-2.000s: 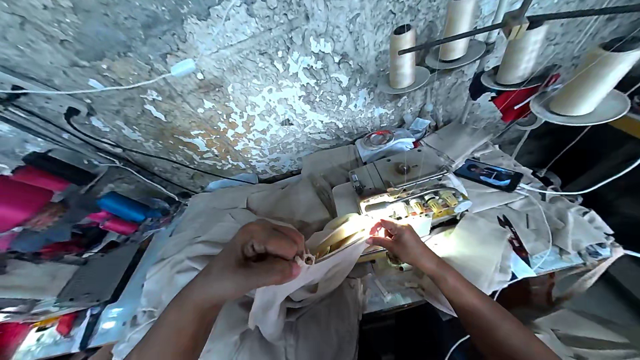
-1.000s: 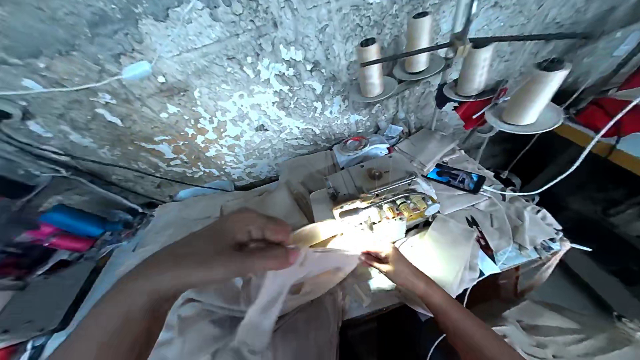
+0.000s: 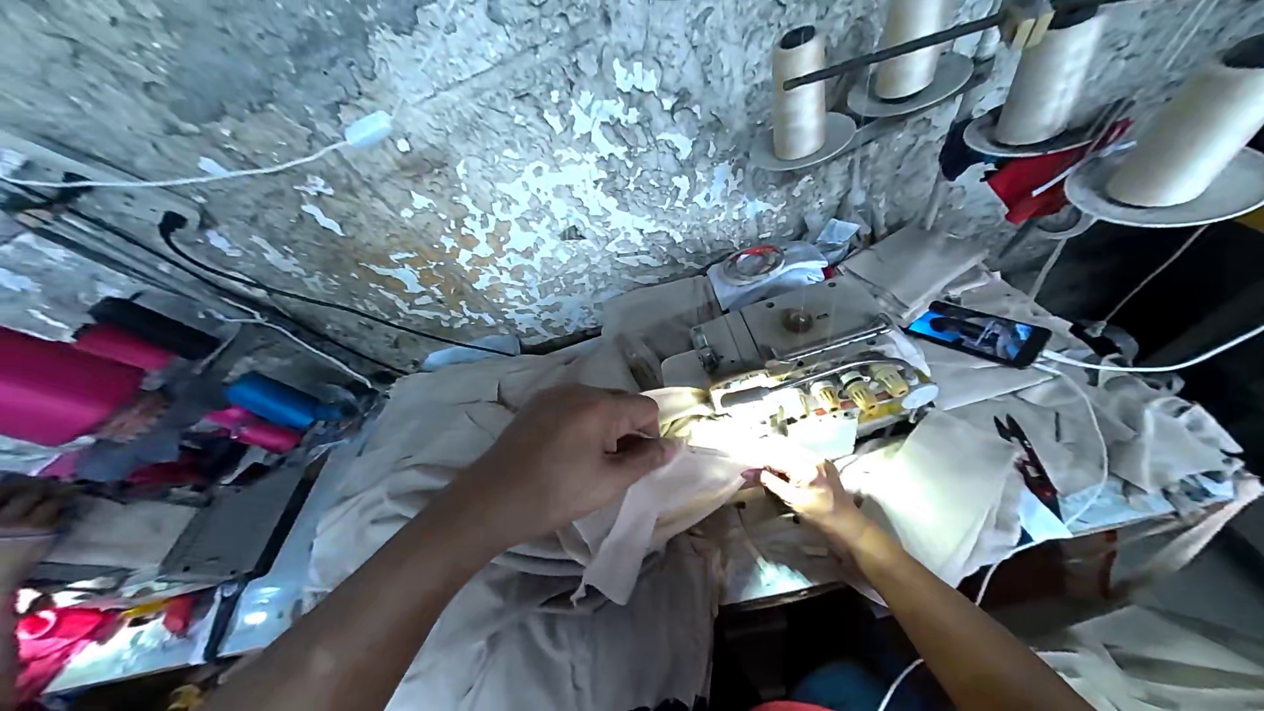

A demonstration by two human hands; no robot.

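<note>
An overlock sewing machine (image 3: 790, 346) stands on the table, its lamp shining brightly over the needle area. In front of it, my left hand (image 3: 583, 449) pinches the edge of beige fabric (image 3: 632, 523) between thumb and fingers. My right hand (image 3: 805, 489) grips the same fabric by its edge, to the right and close beneath the lit machine head. The cloth stretches between both hands, and a loose strip of it hangs below. More beige fabric (image 3: 434, 444) lies heaped to the left and drapes over the table's front edge. Glare hides the needle and presser foot.
Thread cones (image 3: 798, 99) sit on a stand at upper right. A smartphone (image 3: 978, 334) with a white cable and thread snips (image 3: 1029, 464) lie on cloth at right. A tape roll (image 3: 753, 263) is behind the machine. At left are colored thread spools (image 3: 272, 400) and another person's hand (image 3: 30, 504).
The view has shifted somewhat. Both hands have kept hold of the fabric near the machine, and a loose strip now hangs below my left hand.
</note>
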